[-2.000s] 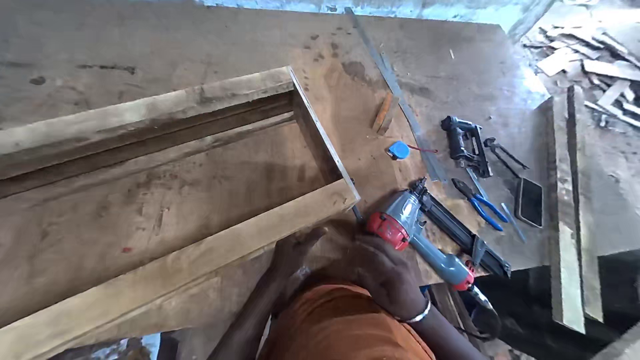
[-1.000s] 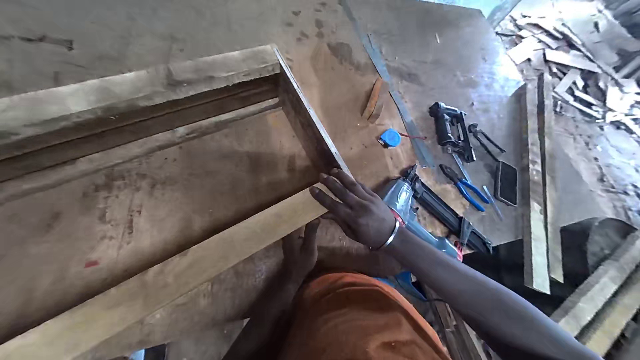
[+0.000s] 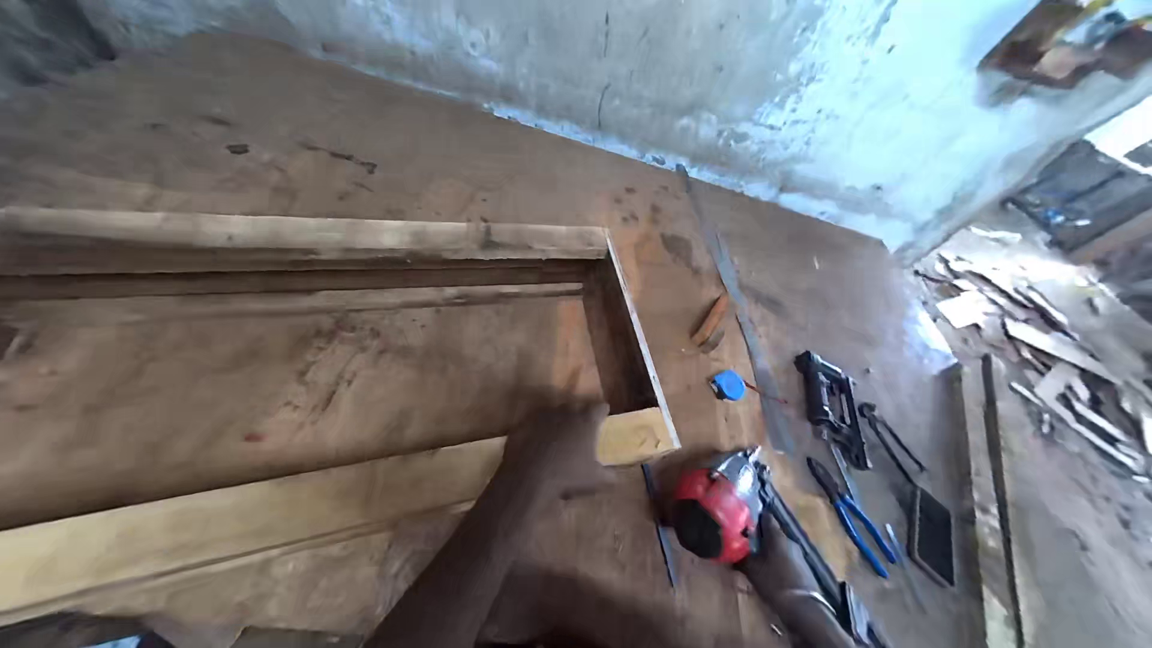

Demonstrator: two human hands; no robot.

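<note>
A wooden frame point(image 3: 360, 236) of long boards with a short end board lies on the wooden workbench. Across its near board, just left of the corner, my left hand point(image 3: 558, 450) is clasped, blurred, with the fingers on the board's inner side. My right hand point(image 3: 774, 558) grips a red and grey pneumatic nailer point(image 3: 720, 508) just right of that corner; the tool's body hides most of the fingers. Beyond the nailer lie a blue tape measure point(image 3: 728, 385) and a small wood offcut point(image 3: 710, 320).
To the right lie a black stapler-like tool point(image 3: 832, 405), pincers point(image 3: 891, 436), blue-handled pliers point(image 3: 850, 517) and a phone-like dark object point(image 3: 931, 535). Long boards point(image 3: 985, 504) stand past them. A wall point(image 3: 630, 81) borders the far side; wood scraps point(image 3: 1053, 337) litter the floor.
My right hand has left the frame's corner and now holds the nailer. My left hand has moved onto the near board. The view has tilted up toward the wall.
</note>
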